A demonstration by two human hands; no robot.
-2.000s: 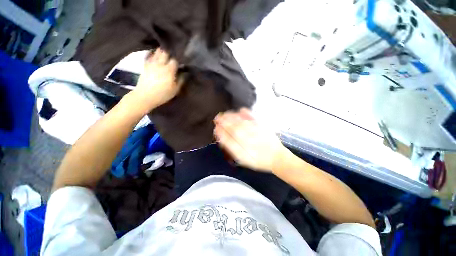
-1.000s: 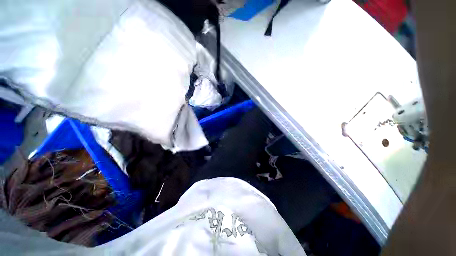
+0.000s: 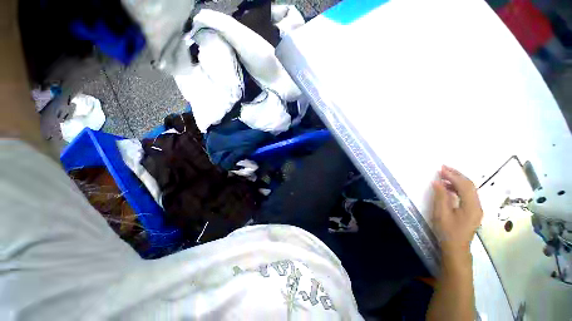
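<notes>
My right hand (image 3: 458,210) rests on the white machine table near its silvery front edge, fingers loosely curled and slightly apart, with nothing seen in it. My left arm (image 3: 14,81) runs up along the left edge, blurred; its hand is out of the picture. A blurred whitish cloth (image 3: 164,25) is at the top left; what holds it does not show. White cloth pieces (image 3: 216,81) with dark parts lie heaped beside the table's left end.
The machine's metal parts (image 3: 555,241) and needle plate area are at the right. Below the table are a blue bin (image 3: 103,163) with brown cloth, dark brown cloth (image 3: 188,182), and blue cloth (image 3: 235,143). The table edge (image 3: 357,147) runs diagonally. Speckled floor (image 3: 141,94) lies beyond.
The brown garment left the table first. The large white cloth then across the left has moved up, leaving a blurred part at the top. My right hand now shows on the table.
</notes>
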